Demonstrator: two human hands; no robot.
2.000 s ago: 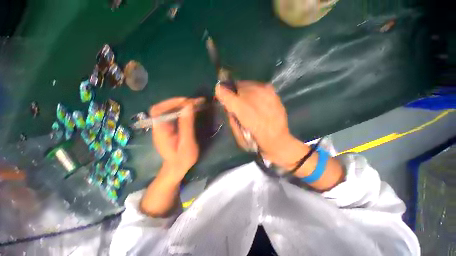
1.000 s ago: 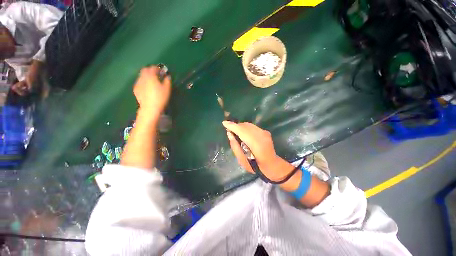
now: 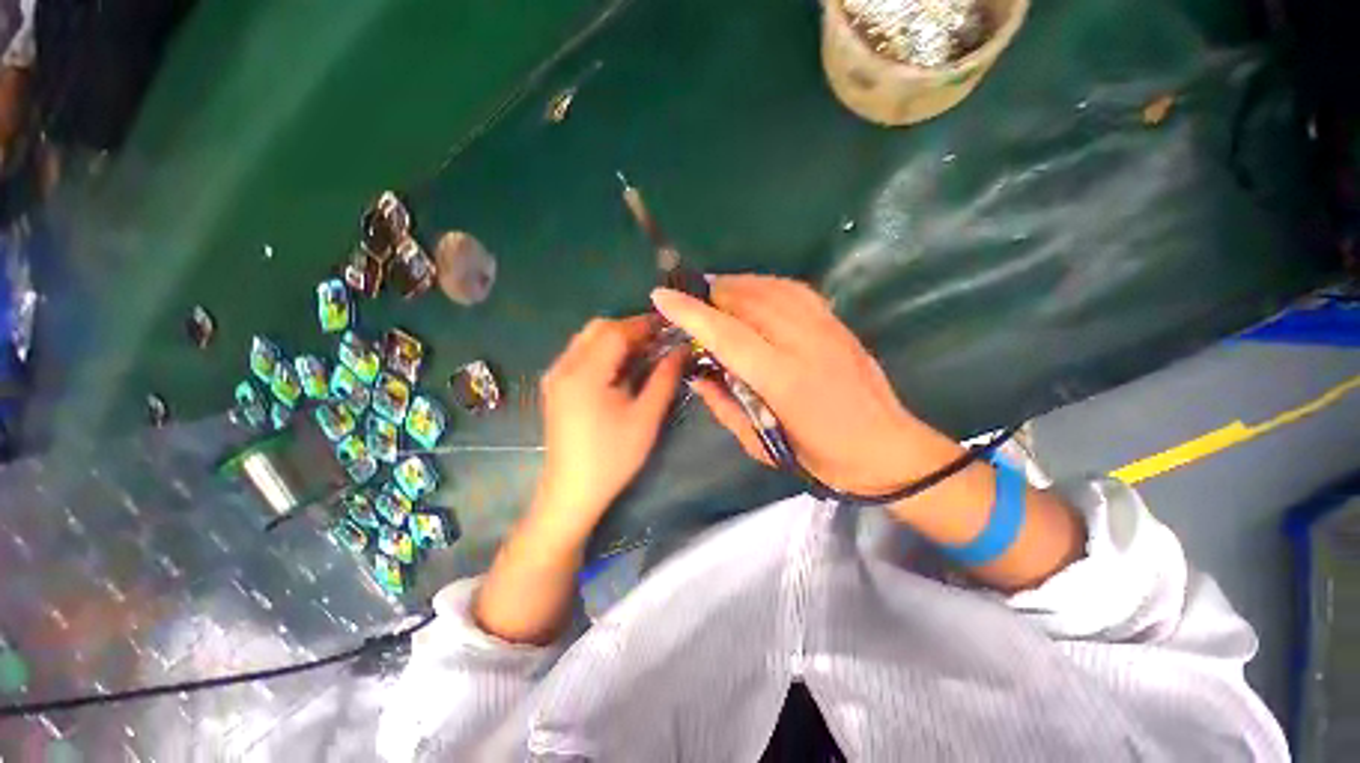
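Observation:
My right hand (image 3: 813, 373) is closed around the soldering iron (image 3: 667, 257). Its thin tip points up and away over the mat, touching nothing, and its black cord runs back past my wrist. My left hand (image 3: 600, 418) is beside it, with fingertips closed on a small dark module (image 3: 650, 358) partly hidden between both hands. The tweezers cannot be made out. Teal modules (image 3: 381, 437) lie in a cluster at left. A few dark modules (image 3: 389, 221) lie above them, and a single one (image 3: 476, 386) lies beside them.
A grey-brown disc (image 3: 466, 267) lies by the dark modules. The solder spool (image 3: 269, 483) stands left of the teal cluster, and a thin wire runs from there towards my left hand. The beige tub (image 3: 895, 82) is at upper right. Bubble wrap (image 3: 164, 559) covers the lower left.
My left hand has come back from the far dark module to my right hand and now holds a dark piece. The camera view has shifted. My right hand still holds the iron.

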